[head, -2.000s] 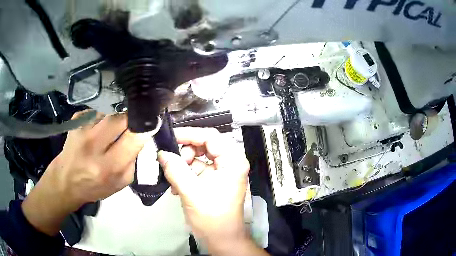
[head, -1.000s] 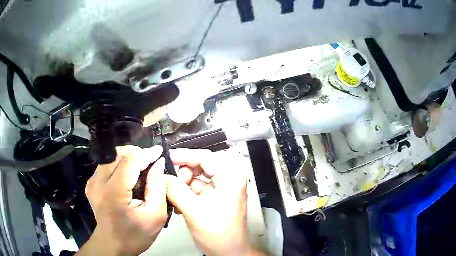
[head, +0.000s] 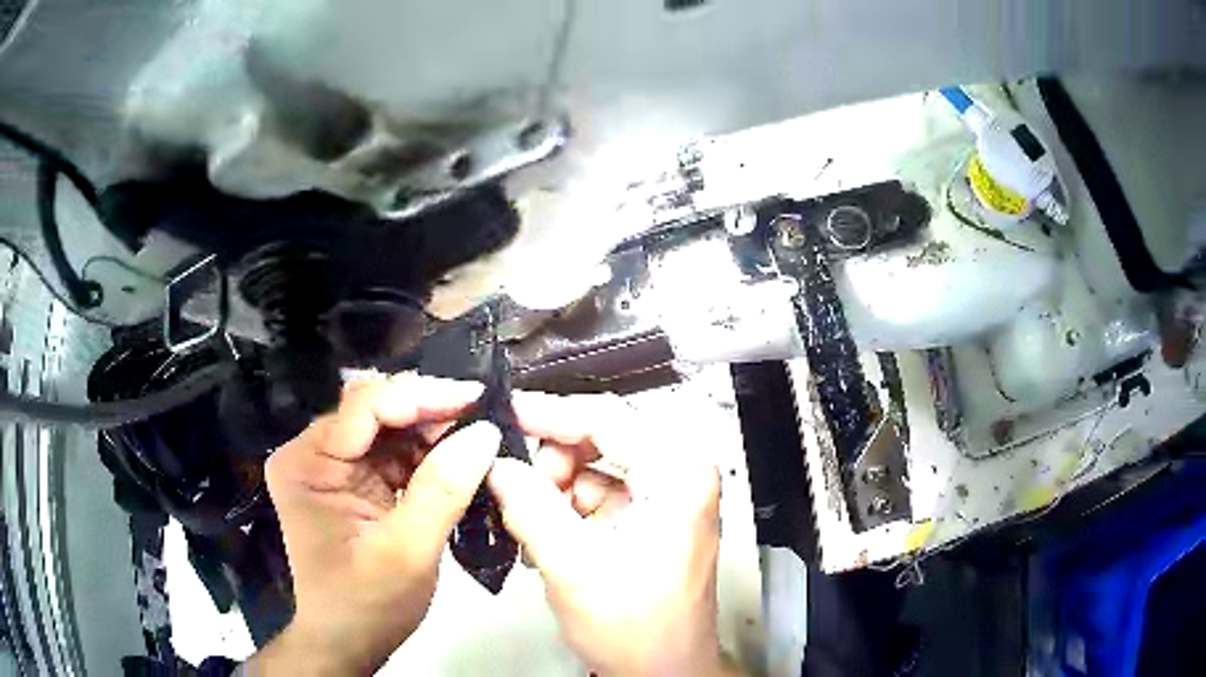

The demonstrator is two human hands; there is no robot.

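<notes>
A black part-sewn workpiece (head: 485,544) is pinched between both hands just below the needle area. Its lower end hangs to a point. Its upper end runs up to the presser foot area (head: 487,331), mostly hidden by the dark presser mechanism. My left hand (head: 364,509) grips the cloth from the left with thumb and forefinger. My right hand (head: 628,516) grips it from the right, thumb tip near the left thumb.
The pale machine head (head: 794,60) hangs above. A bent wire guard (head: 196,302) is left of the needle. A black pile (head: 165,437) lies at left. The opened machine base (head: 985,384), a white bottle (head: 1012,172) and a blue bin (head: 1124,602) are at right.
The view has shifted. The workpiece has gone from showing a pale patch and wide folded end to a narrow dark fold, and my left hand's fingers have moved in close beside my right.
</notes>
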